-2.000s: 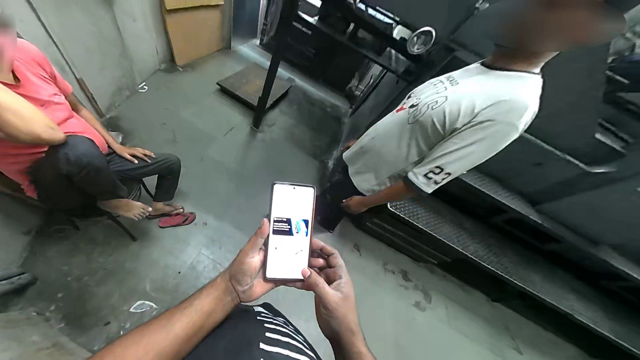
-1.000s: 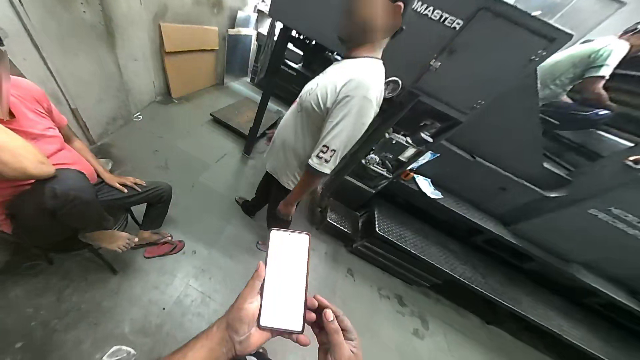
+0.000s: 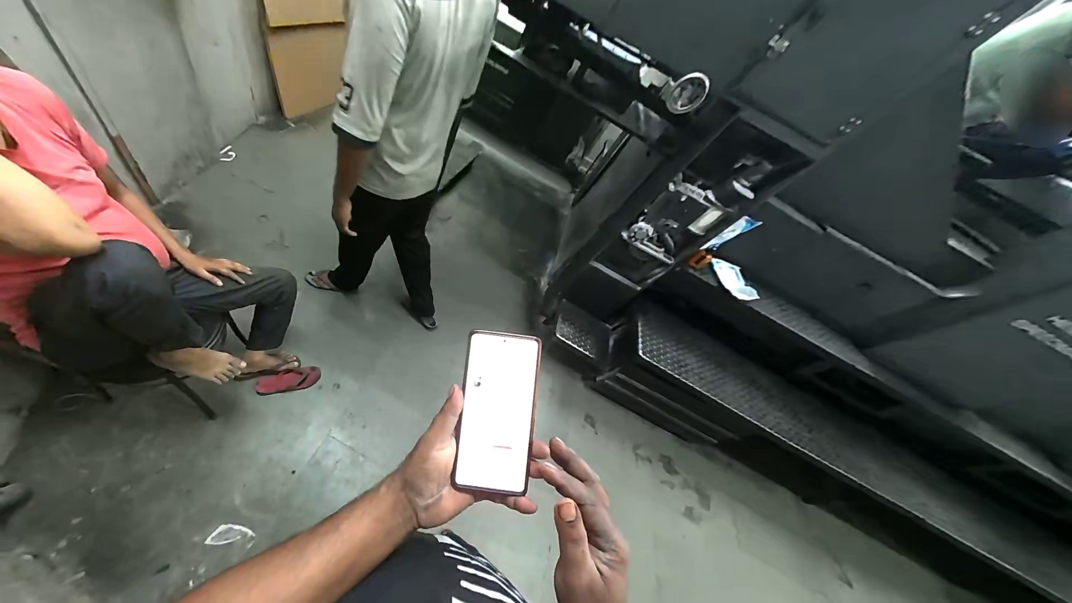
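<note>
A smartphone [image 3: 499, 414] with a bright, mostly white screen stands upright in the lower middle of the head view. My left hand [image 3: 440, 469] grips it from the left, with the thumb along its side and fingers behind the lower end. Just to the right of the phone's lower edge is my right hand [image 3: 586, 519], its fingers apart and its thumb raised. Its fingertips are close to the phone's edge; whether they touch it I cannot tell. Nothing is held in that hand. Below the phone shows my dark clothing with white stripes.
A person in a pink shirt [image 3: 117, 201] sits at left beside a red flip-flop [image 3: 289, 380]. Another person in a grey shirt [image 3: 419, 100] stands ahead. A large dark machine [image 3: 846, 75] with a metal tread step [image 3: 754, 402] fills the right. Cardboard [image 3: 306, 67] leans by the wall.
The person in the grey shirt has moved left and away across the floor. My right hand has come off the phone's lower end, where it was two seconds ago. The screen shows different content.
</note>
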